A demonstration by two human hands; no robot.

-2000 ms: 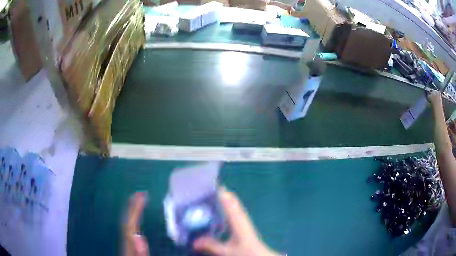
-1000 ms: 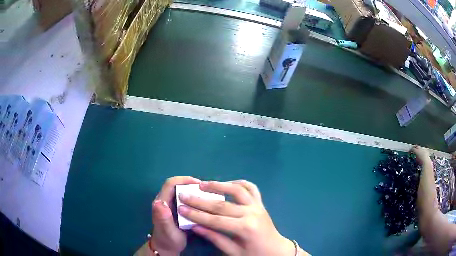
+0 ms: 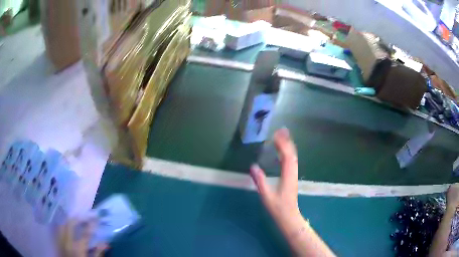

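Observation:
My left hand point(image 3: 83, 240), blurred at the lower left, holds a closed white and pale blue product box point(image 3: 115, 219) over the edge between bench and side table. My right hand point(image 3: 282, 185) is empty, thumb and fingers apart, reaching over the pale rail. Just beyond its fingertips an open product box point(image 3: 259, 118) stands upright on the belt, its flap up and a dark picture on its side. The hand does not visibly touch it. Several closed boxes point(image 3: 37, 175) lie in a row on the white side table.
A large brown carton in shiny film point(image 3: 146, 85) stands at left. Another box point(image 3: 415, 148) is on the dark green belt point(image 3: 327, 130) at right. A glittering black pile point(image 3: 417, 226) lies at lower right beside another person's arm point(image 3: 447, 226). Open brown cartons point(image 3: 405, 86) stand across the belt.
My hands have parted: the left moved left with the closed box, the right moved forward over the belt, empty. The view has shifted, and the standing box appears further left.

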